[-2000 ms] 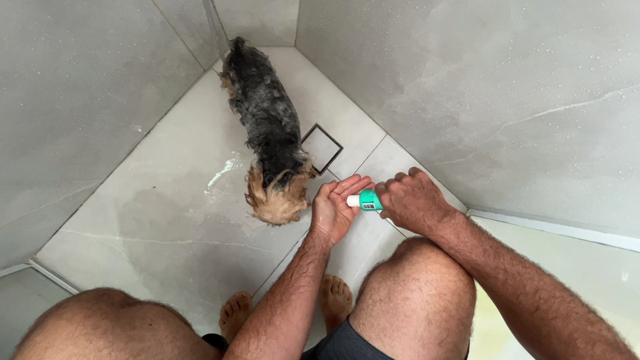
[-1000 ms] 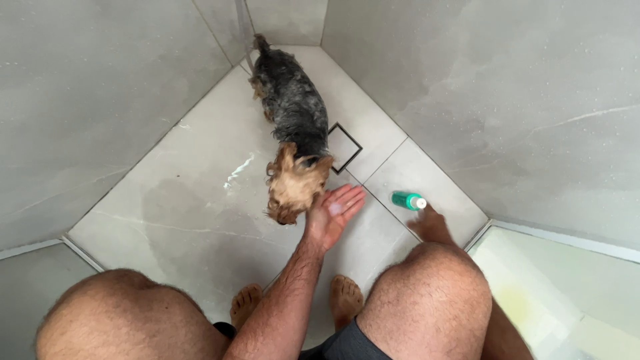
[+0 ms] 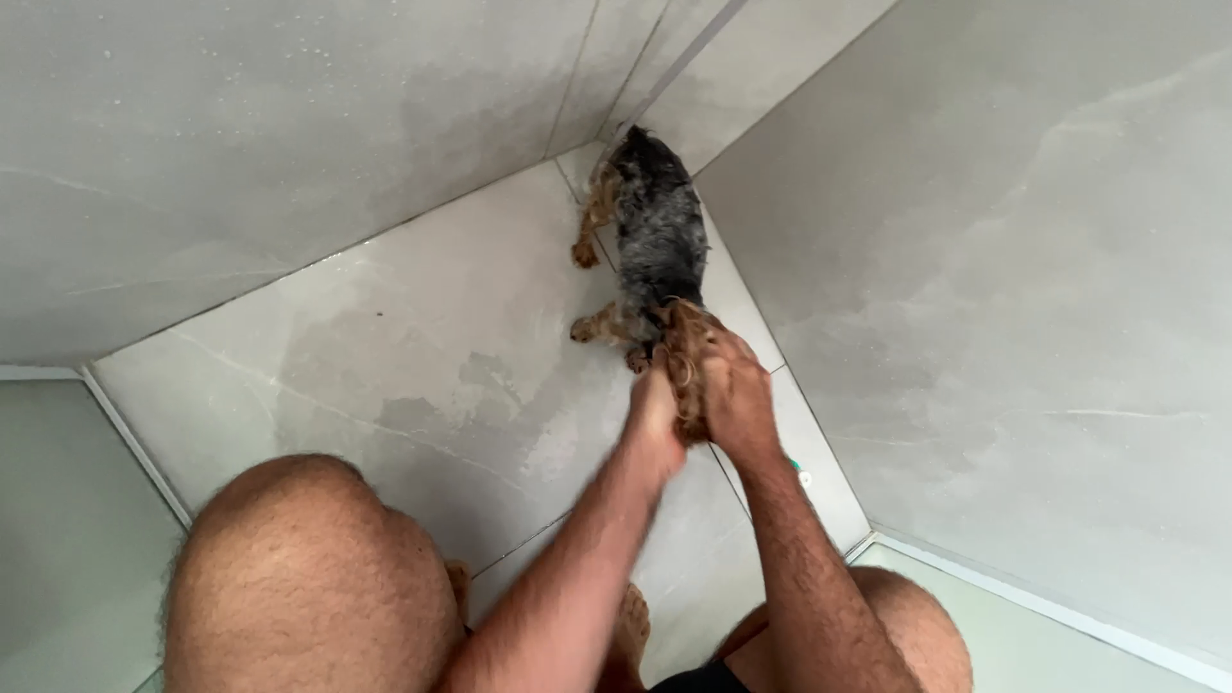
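Observation:
A small wet dog [image 3: 662,231] with a dark grey back and tan head and legs stands on the tiled floor, its head toward me. My left hand [image 3: 660,409] lies against the left side of the dog's head, and my right hand [image 3: 736,390] is on the right side, so the head is between both palms. Some fingers are blurred or hidden by fur. Beyond my right forearm, the white cap of the green bottle [image 3: 805,477] shows; the arm covers most of the bottle.
Grey tiled walls [image 3: 1011,250] meet in a corner behind the dog. Wet patches mark the floor tiles [image 3: 385,318]. A raised pale edge [image 3: 1039,602] runs along the lower right, another at the lower left. My knees and bare feet are near the bottom.
My right hand held the green bottle, then was beside it as it stood on the floor; now it is on the dog's head. My left hand, earlier palm up, also holds the head.

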